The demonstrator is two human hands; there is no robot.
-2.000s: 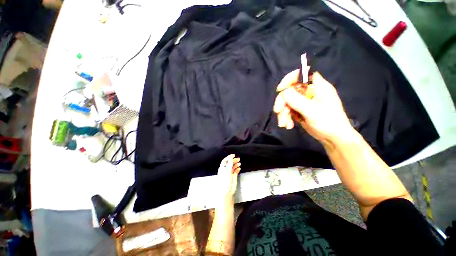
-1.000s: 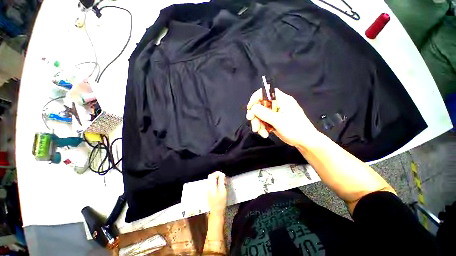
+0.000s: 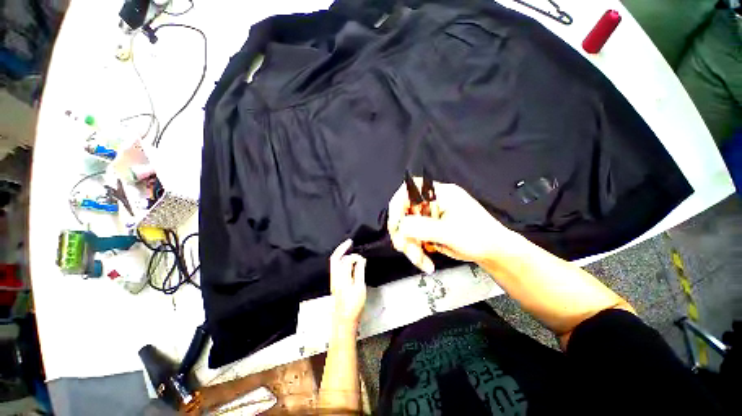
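A black jacket [image 3: 358, 130] lies spread open on the white table, its dark shiny lining facing up. Its matte black hem [image 3: 268, 301] runs along the edge nearest me. My left hand [image 3: 348, 280] is at the hem, fingers bent against the cloth; whether it pinches the fabric is hard to tell. My right hand [image 3: 431, 223] holds thread snips [image 3: 421, 197] just above the lower part of the jacket, their two dark points apart and pointing away from me. Care labels [image 3: 535, 190] show on the lining at the right.
A red thread cone [image 3: 601, 32] and a black hanger [image 3: 547, 10] lie at the far right. On the left are a perforated basket [image 3: 169, 213], a green-labelled bottle [image 3: 75, 252], black cable [image 3: 167, 264] and a black hair dryer [image 3: 167, 375] at the near edge.
My right hand has come down and left with the snips, close to the hem, and the snips' points now show apart. My left hand has moved a little up onto the hem.
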